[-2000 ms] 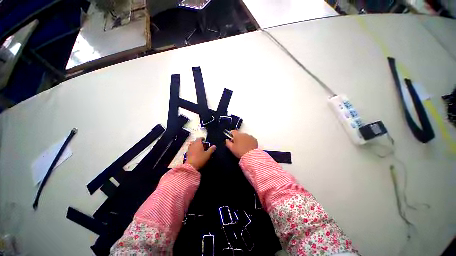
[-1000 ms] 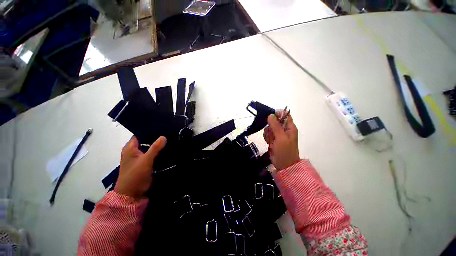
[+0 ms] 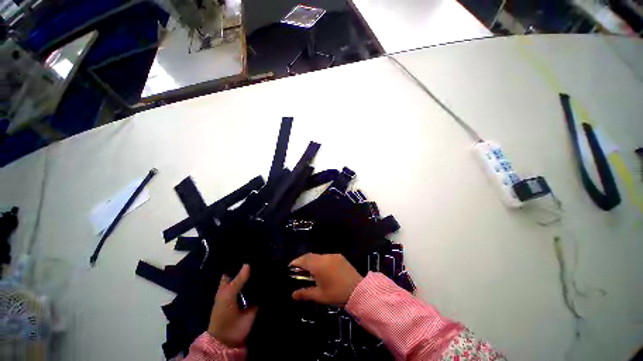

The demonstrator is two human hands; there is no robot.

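Note:
A heap of black webbing straps (image 3: pixel 282 204) with silver rectangular rings (image 3: pixel 302 225) lies in front of me, some strap ends sticking out at the back and left. My left hand (image 3: pixel 235 310) is low over the front of the heap, with a shiny ring edge at its fingers; whether it grips a strap is hard to tell against the black. My right hand (image 3: pixel 323 279) is over the middle of the heap with its fingers curled round a small shiny metal tool (image 3: pixel 302 277), mostly hidden.
A thin narrow strap (image 3: pixel 121 220) lies on a paper slip (image 3: pixel 106 213) at left, a small fan (image 3: pixel 20 317) at lower left. At right are a power strip (image 3: pixel 502 173) with a black adapter (image 3: pixel 531 187), a pen-like tool (image 3: pixel 560 264) with thread, and a long looped strap (image 3: pixel 599 169).
Both hands have come back toward me and closer together over the heap. The strap bundle at my left hand and the ringed strap at my right are no longer held up. The view has shifted left.

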